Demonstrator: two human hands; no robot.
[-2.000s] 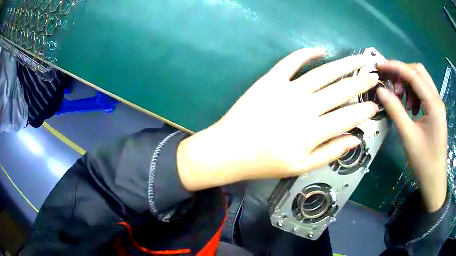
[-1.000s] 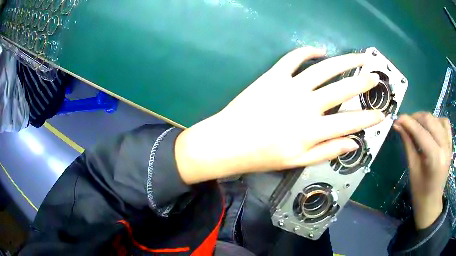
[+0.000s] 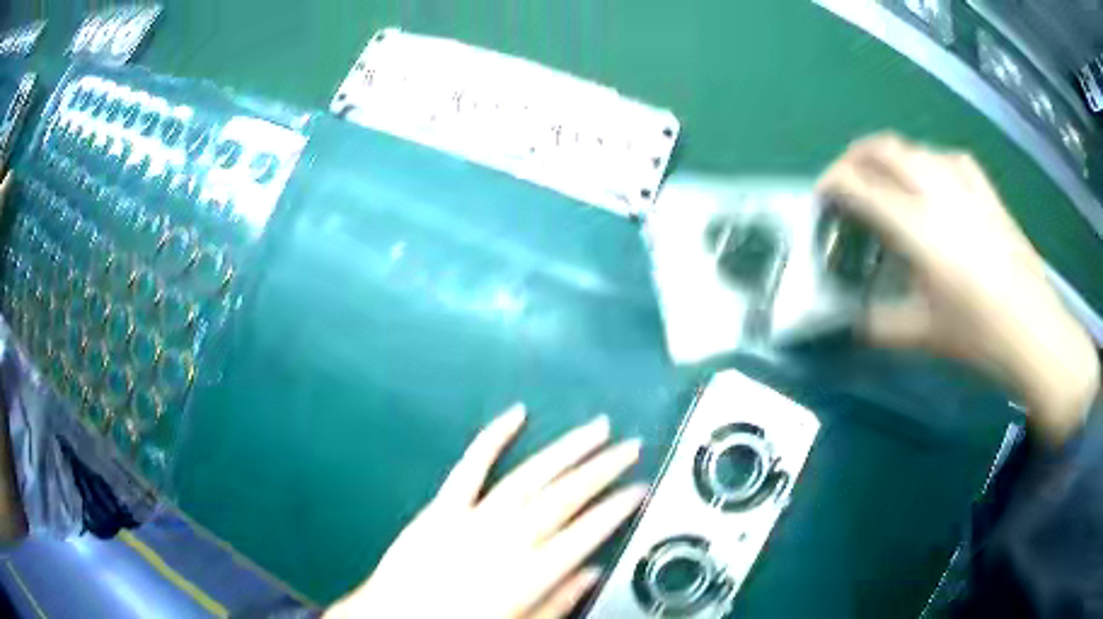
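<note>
A silver three-hole housing [image 3: 764,417] lies at the lower centre right of the green bench, with two round openings in view and its near end cut off. My left hand [image 3: 520,532] is beside its left edge, fingers spread, fingertips at or near that edge. My right hand [image 3: 937,242] grips a second pale housing [image 3: 702,284] further back on the right. That housing is blurred by motion, with dark round openings, and part of it is hidden under my fingers.
A clear blister tray [image 3: 115,302] with rows of ring pockets lies at the left. A flat pale plate [image 3: 508,115] lies at the back centre. Another pale part with round holes [image 3: 254,163] is by the tray. A pale belt edge [image 3: 919,61] curves along the back right.
The view has shifted to show more of the bench's far side. My right hand has left the near housing and now holds another one behind it. My left hand has moved off the near housing's openings.
</note>
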